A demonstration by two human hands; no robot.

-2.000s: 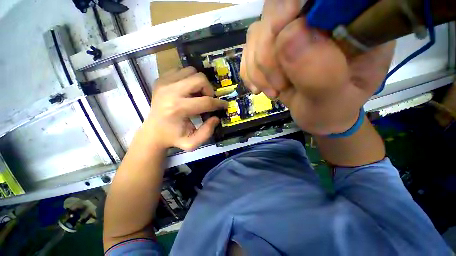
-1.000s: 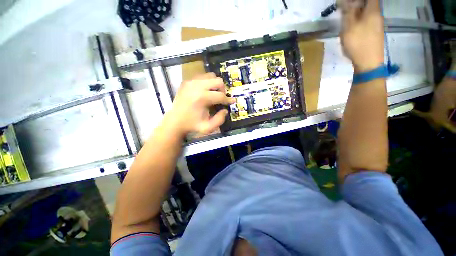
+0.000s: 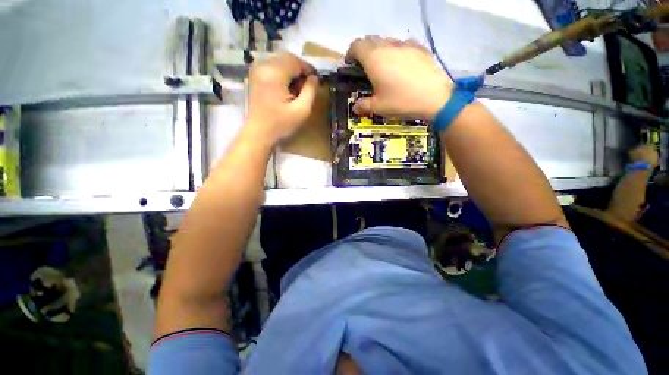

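Note:
The black solder pallet lies on the rails in front of me, holding a PCB panel with yellow blocks and small parts. My right hand, with a blue wrist strap, is over the pallet's far left part; its fingers curl at the far edge and hide that corner. I cannot tell if it grips the pallet. My left hand is left of the pallet's far corner, fingers curled in towards the thumb, some distance from the board. Whether it pinches something small cannot be told.
Aluminium rails run across the bench. Brown cardboard lies left of the pallet. A brass-brown hose-fed tool is at the upper right. A spotted dark cloth lies at the back. Another person's hand is at the far right.
My right hand has come back from the far right onto the pallet's far edge. My left hand has left the board's left edge and moved up and left. The hose-fed tool now shows at the upper right.

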